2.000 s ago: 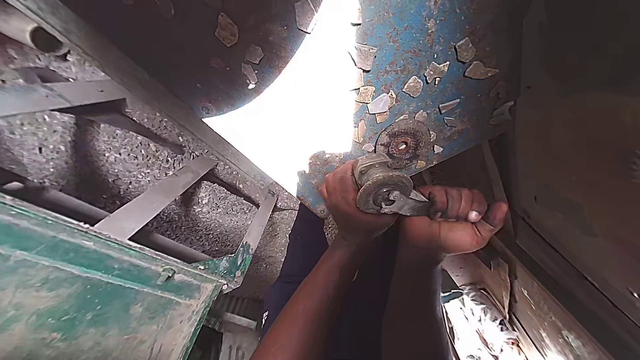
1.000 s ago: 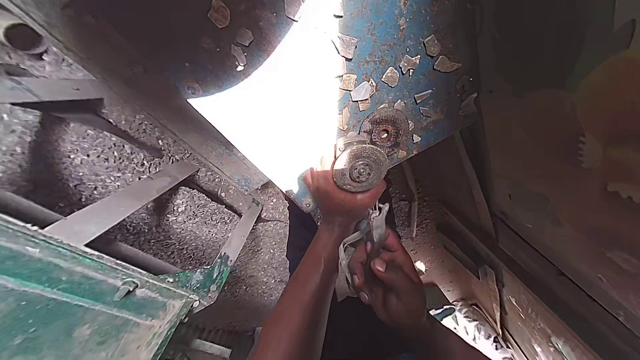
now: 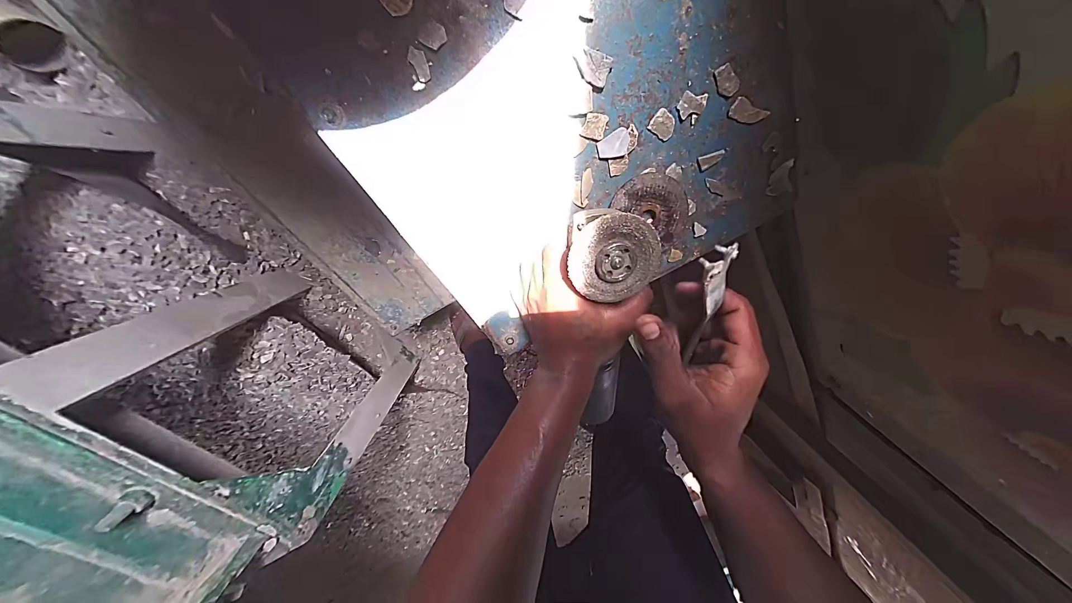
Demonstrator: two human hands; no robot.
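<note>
My left hand (image 3: 578, 322) is closed around an angle grinder, whose round abrasive disc (image 3: 615, 256) faces up with its hub and nut showing. The grinder's grey body (image 3: 601, 394) hangs below the wrist, partly hidden. Just behind the disc, a second, worn round disc (image 3: 651, 208) lies on the blue metal sheet (image 3: 695, 50). To the right, my right hand (image 3: 716, 360) pinches a crumpled pale strip (image 3: 714, 280), perhaps cloth, between thumb and fingers. Several broken flat chips (image 3: 662, 124) are scattered over the blue sheet.
Strong sunlight whitens the middle of the sheet. A grey metal frame (image 3: 159, 339) and a green metal panel (image 3: 100, 519) stand at the left over ground strewn with chips (image 3: 276, 394). A large dark panel (image 3: 921, 293) rises at the right.
The right hand has come off the grinder's disc area, where it was two seconds ago, and moved down and right with the pale strip. The disc's face now shows uncovered.
</note>
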